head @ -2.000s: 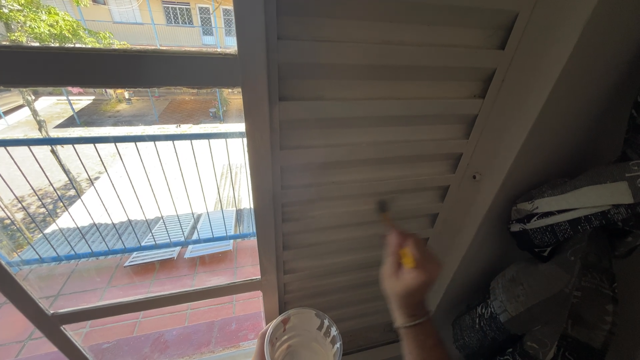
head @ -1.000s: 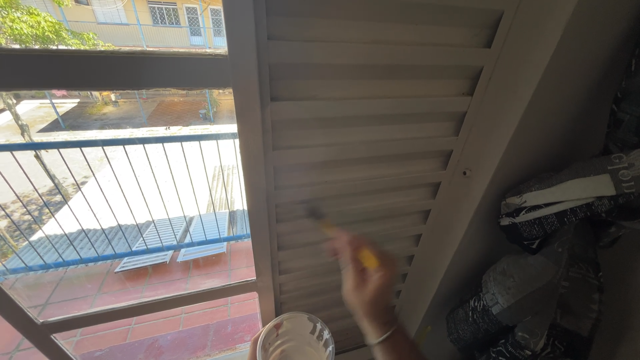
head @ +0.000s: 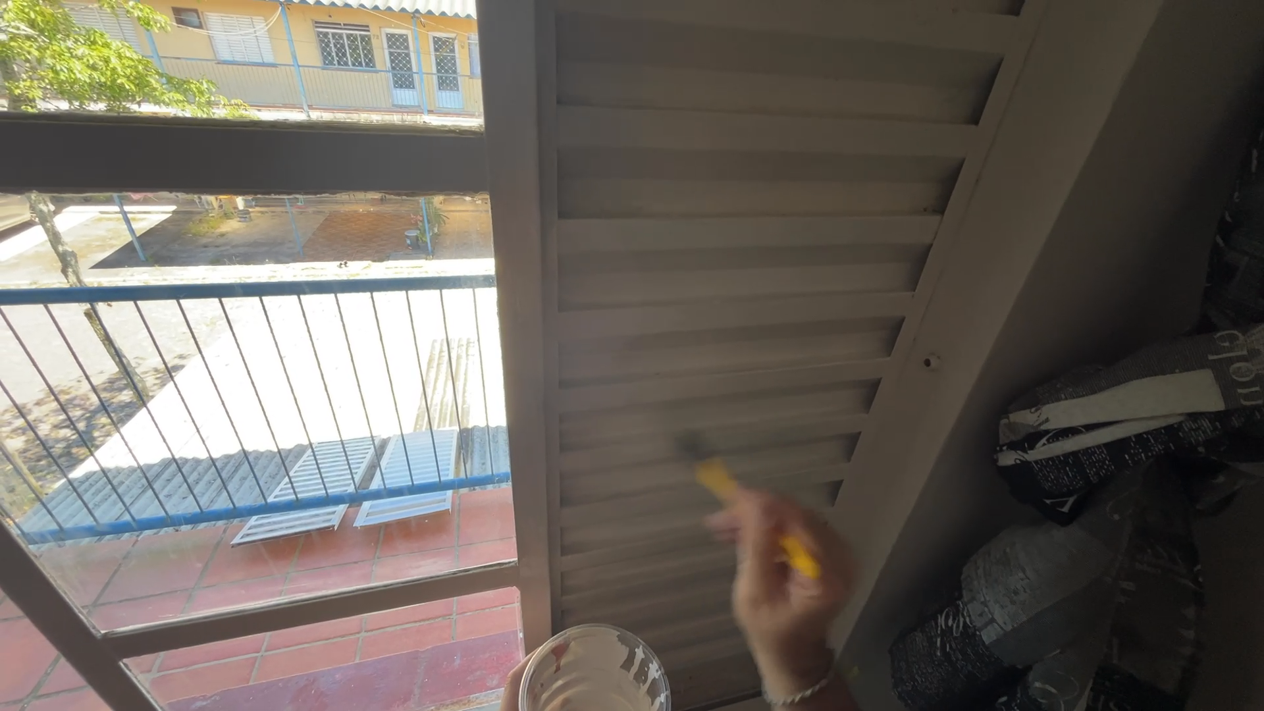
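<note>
My right hand, with a bracelet at the wrist, holds a yellow-handled paintbrush by its handle. The dark bristles are blurred and lie over the lower slats of a louvered shutter panel; whether they touch a slat, I cannot tell. At the bottom edge my left hand shows only in small part, holding a clear plastic cup with pale paint in it and smears on its inner wall.
Left of the louvers stands a glazed frame with a crossbar. Beyond the glass are a blue railing, red floor tiles and two white slatted panels. Dark printed fabric hangs or lies bunched at the right.
My right hand has moved the brush left across the slats, then back right and lower. The cup stays in my left hand at the bottom edge.
</note>
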